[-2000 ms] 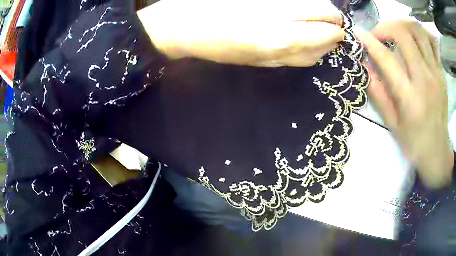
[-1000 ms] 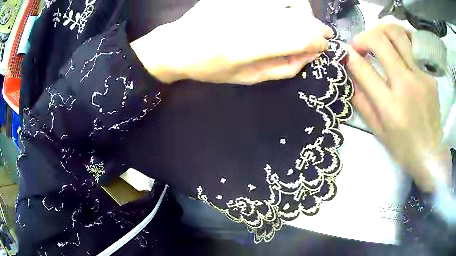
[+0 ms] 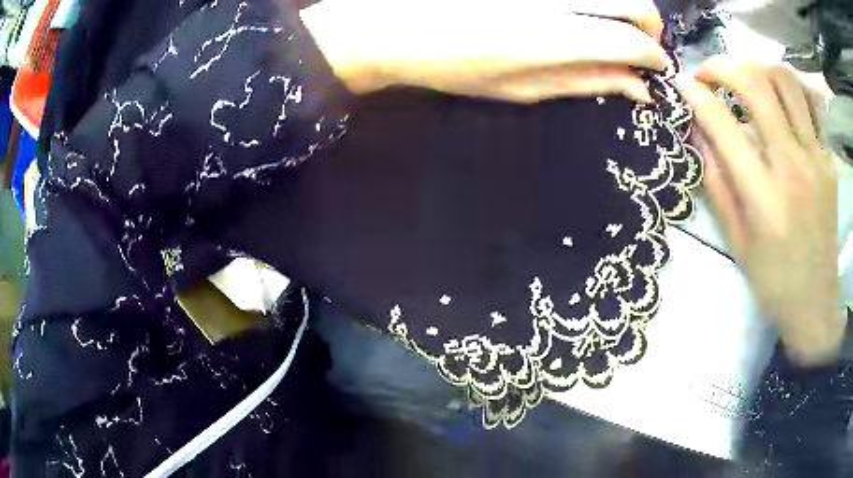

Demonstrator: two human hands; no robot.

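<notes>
Black fabric (image 3: 449, 205) lies over the table and hangs toward my lap. Its scalloped embroidered border (image 3: 599, 327) curves down the right side and along the bottom. My left hand (image 3: 496, 56) comes in from the upper left, with its fingertips closed on the fabric edge at the top. My right hand (image 3: 772, 177) is on the right, its fingertips at the same edge, close to my left fingertips. A small dark object shows between its fingers; I cannot tell what it is. The right palm is hidden.
The white table (image 3: 692, 345) shows right of the border. Dark machine parts (image 3: 832, 42) are at the upper right, partly cut off. An orange-red basket (image 3: 36, 79) is at the upper left. A white strap (image 3: 238, 411) runs diagonally at the lower left. Jeans show below the fabric.
Against one second ago, the hands and fabric appear higher and further right in the picture. The ribbed grey cylinder at the upper right no longer shows. Both hands stay at the edge.
</notes>
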